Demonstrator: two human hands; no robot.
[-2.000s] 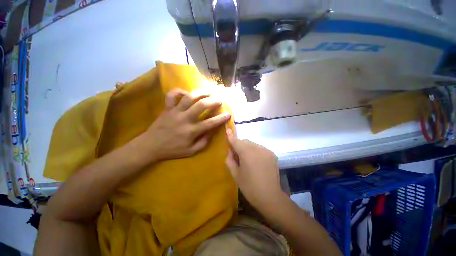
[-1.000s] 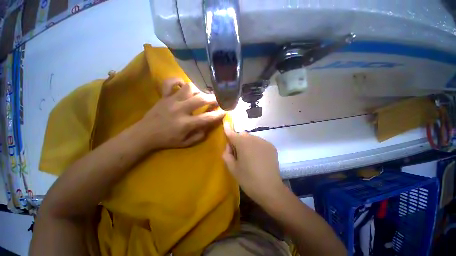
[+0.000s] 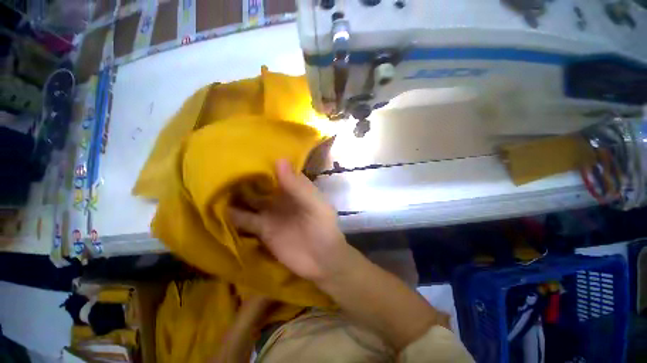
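Observation:
The mustard-yellow garment piece [image 3: 241, 145] lies bunched and folded over on the table left of the needle, its upper edge in the lamp glow by the presser foot. My right hand [image 3: 294, 227] is at the fold below the needle, thumb up, fingers curled into the cloth. My left forearm [image 3: 245, 326] shows blurred at the bottom; the left hand itself is hidden by cloth. The white sewing machine [image 3: 454, 71] with a blue stripe stands above. The needle area is washed out by glare.
A yellow scrap [image 3: 543, 159] and red-handled scissors [image 3: 599, 177] lie at the right. A blue basket [image 3: 482, 283] with cloth stands lower right. More yellow cloth [image 3: 195, 319] hangs below the table edge, beside a container with yellow and dark pieces [image 3: 106, 312].
Both hands have left the needle area. My right hand has moved left and folded the garment over; my left hand has dropped towards the lap. The view has shifted, showing more on the left.

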